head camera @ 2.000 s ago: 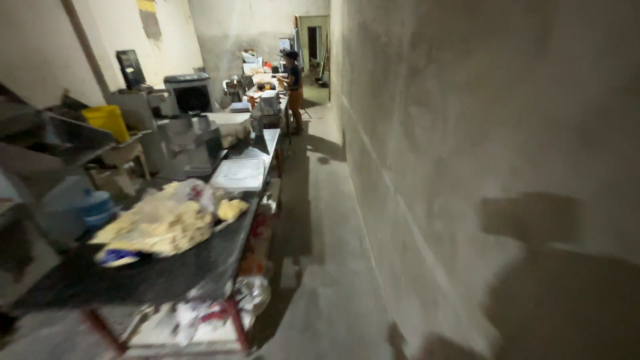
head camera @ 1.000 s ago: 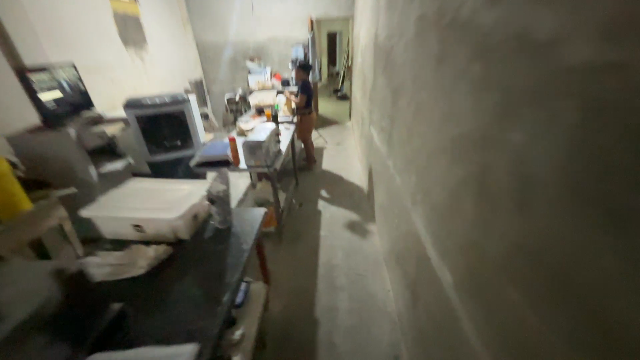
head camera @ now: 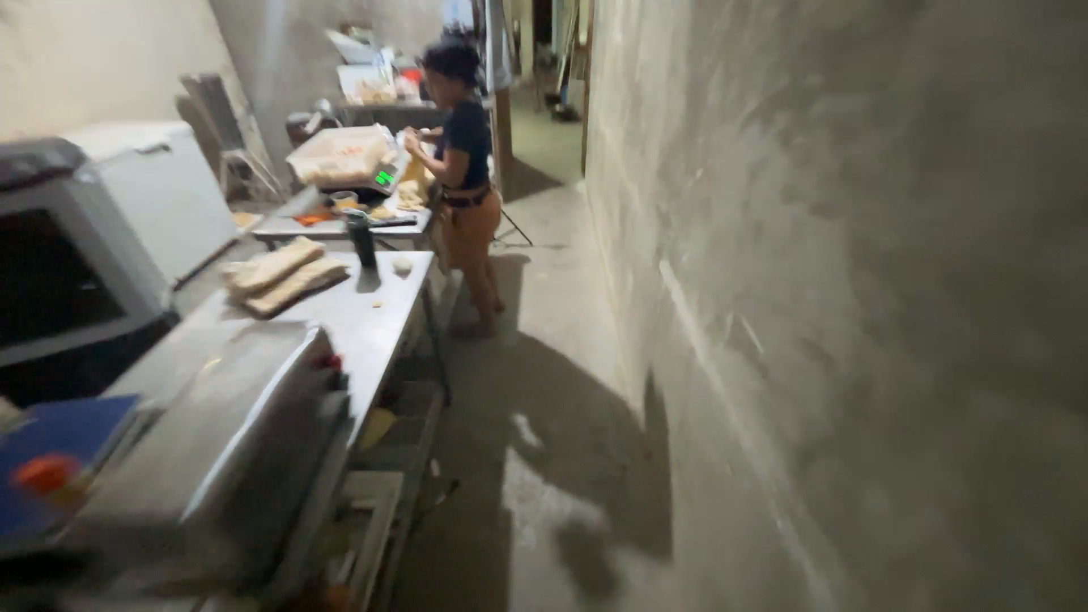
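Observation:
Neither my left hand nor my right hand shows in the head view. Nearest to me at the lower left is a blurred metal appliance [head camera: 204,425] on a white-topped table [head camera: 382,331]. Beyond it, folded pale cloths [head camera: 285,276] lie on the same table, beside a dark cup [head camera: 361,242] and a small pale lump [head camera: 402,266]. On the farther table, a clear plastic tub [head camera: 340,153] stands on a scale with a lit green display [head camera: 384,177].
A person [head camera: 467,161] stands at the farther table's right side, hands raised near the tub. A rough cement wall [head camera: 807,255] runs along the right, with a floor passage [head camera: 544,408] beside the tables. A white chest [head camera: 161,187] and a dark-fronted appliance [head camera: 68,263] stand left.
The view has moved a long way forward along the passage. The dark table with the pale heap, seen two seconds ago, has left the view. The person and the farther table now appear much nearer.

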